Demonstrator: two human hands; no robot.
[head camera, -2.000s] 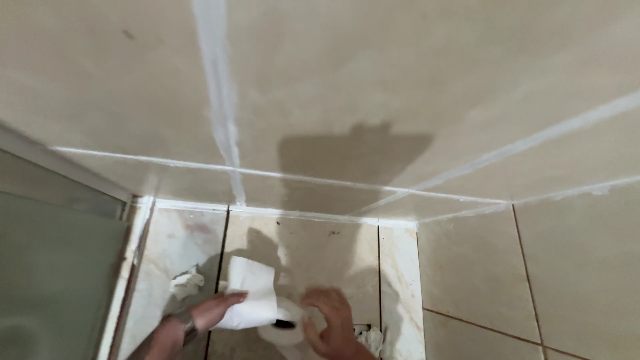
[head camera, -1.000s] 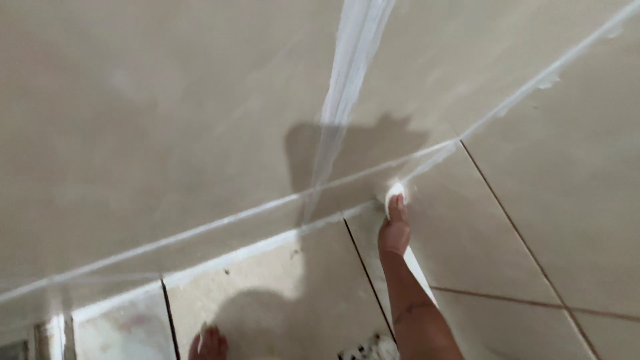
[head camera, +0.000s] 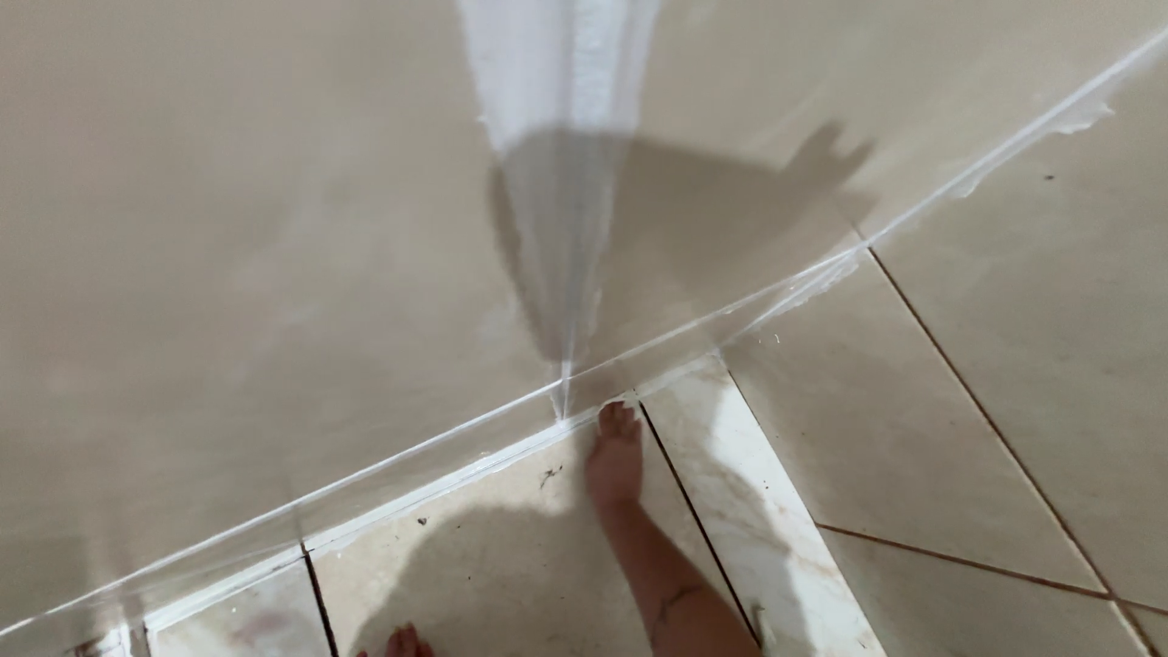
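Note:
My right hand (head camera: 615, 456) reaches to the joint where the floor tiles (head camera: 493, 547) meet the tiled wall. Its fingertips press at a white strip of grout or sealant (head camera: 474, 471), with a small white bit, perhaps tissue, showing at them. What the fingers grip is too hidden to tell. Only the fingertips of my left hand (head camera: 401, 642) show, low over the floor tile at the bottom edge. A broad white band (head camera: 566, 73) runs up the wall corner above.
Beige wall tiles (head camera: 228, 274) rise on the left, with more tiles (head camera: 1031, 365) on the right. A marbled tile strip (head camera: 776, 493) lies right of my arm. White smears edge the right joint. A shadow falls across the corner.
My right hand has moved left along the wall's foot, away from the right-hand corner. Two seconds ago my left hand held white paper beside a roll; neither is in view now. The view has shifted.

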